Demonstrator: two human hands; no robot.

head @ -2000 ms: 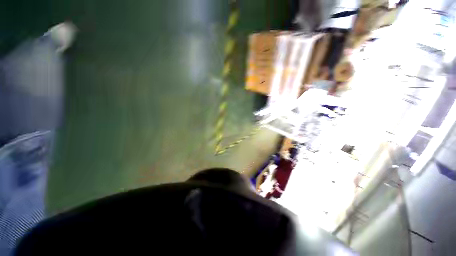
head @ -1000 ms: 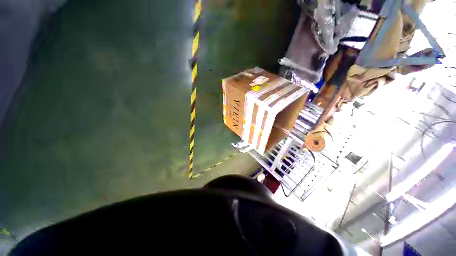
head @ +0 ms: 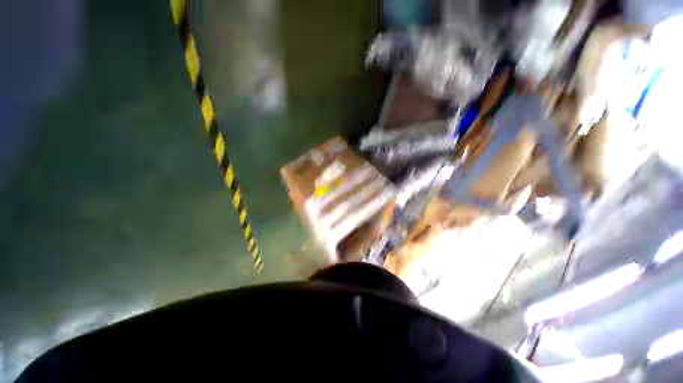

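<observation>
A large dark curved shell, perhaps part of a headset, fills the bottom edge of the head view, with a rounded bump on top and a faint round button at its right. Neither of my hands is in the picture. Beyond the shell, a brown cardboard carton with white tape stripes and a yellow mark stands near the middle. The view is tilted and blurred.
Green floor with a yellow-black tape line lies left of the carton. A grey frame, brown material and shiny clear wrapping are at the upper right. Bright strip lights show at the lower right.
The carton and tape line have shifted left in the view, and the tape line now slants. The grey frame sits lower and further left. The dark shell still fills the bottom.
</observation>
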